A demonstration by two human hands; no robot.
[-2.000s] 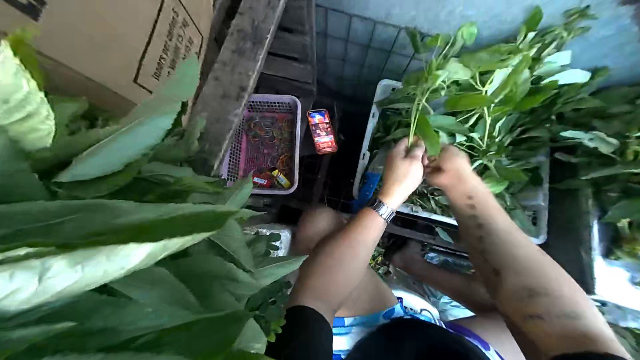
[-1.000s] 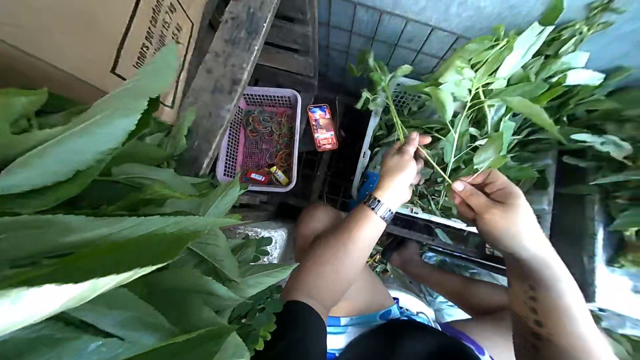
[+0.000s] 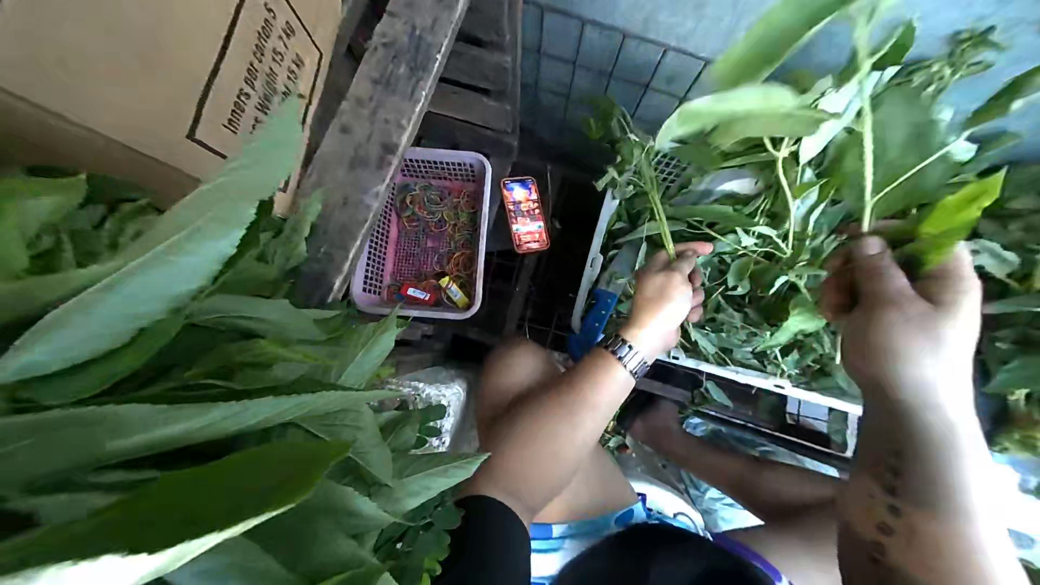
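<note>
My left hand [image 3: 666, 292], with a metal watch at the wrist, is closed around a small bunch of green leafy stems [image 3: 656, 199] at the crate's left side. My right hand [image 3: 902, 301] grips an upright leafy stem [image 3: 866, 146] over the crate's right part; its large leaves are blurred. Below both hands a white plastic crate [image 3: 731, 372] holds a pile of leafy greens [image 3: 756, 252]. A blue handle [image 3: 597, 318], perhaps a knife's, rests by the crate's left edge, close to my left wrist.
A pink plastic basket [image 3: 486, 236] holds rubber bands and small red and yellow items. A lit phone [image 3: 526, 214] lies beside it. Large leaves [image 3: 162, 431] fill the left foreground, below a cardboard box [image 3: 106, 73] and a wooden plank [image 3: 382, 122]. A wire grid [image 3: 609, 61] stands behind.
My right hand has moved away from my left, to the right, and now holds a large-leaved stem upright. My left hand still holds its bunch.
</note>
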